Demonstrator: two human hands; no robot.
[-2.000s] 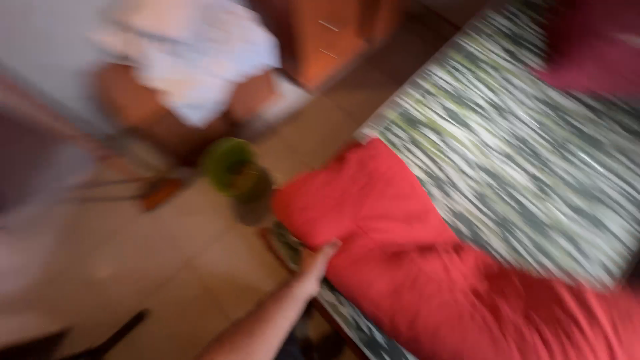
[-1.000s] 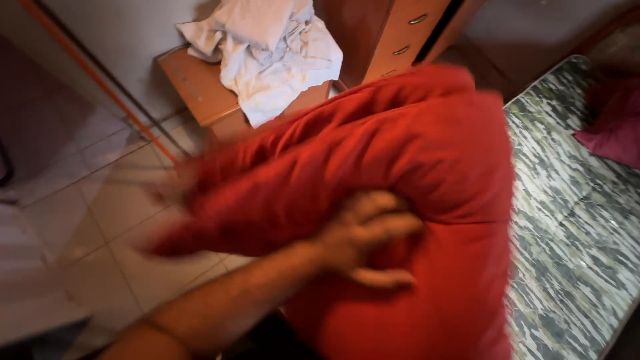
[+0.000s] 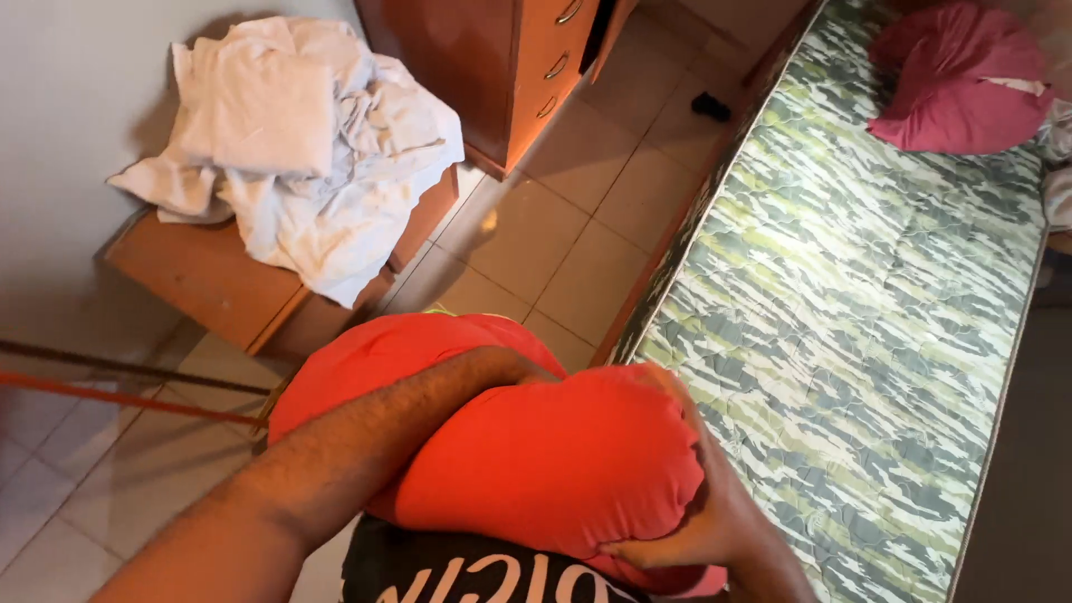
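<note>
A puffy red cloth bundle (image 3: 553, 461), folded over on itself, is held against the front of my dark shirt, which bears writing. My left forearm lies across the bundle, and my left hand (image 3: 523, 368) sinks into the fold, its fingers hidden by the red cloth. On the bundle's right side my right hand (image 3: 699, 511) grips its edge, with the thumb low at the front and the fingers partly behind the cloth.
A bed with a camouflage-patterned mattress (image 3: 846, 335) fills the right, a maroon pillow (image 3: 963, 84) at its far end. White cloths (image 3: 276, 126) lie on a wooden stand (image 3: 201, 268) at left. Beyond is a wooden drawer unit (image 3: 544, 75). Two long poles (image 3: 134, 398) slant in from the left.
The red cloth, spread along the mattress edge two seconds ago, is now a compact bundle against my body. My right hand has come into view on its right side.
</note>
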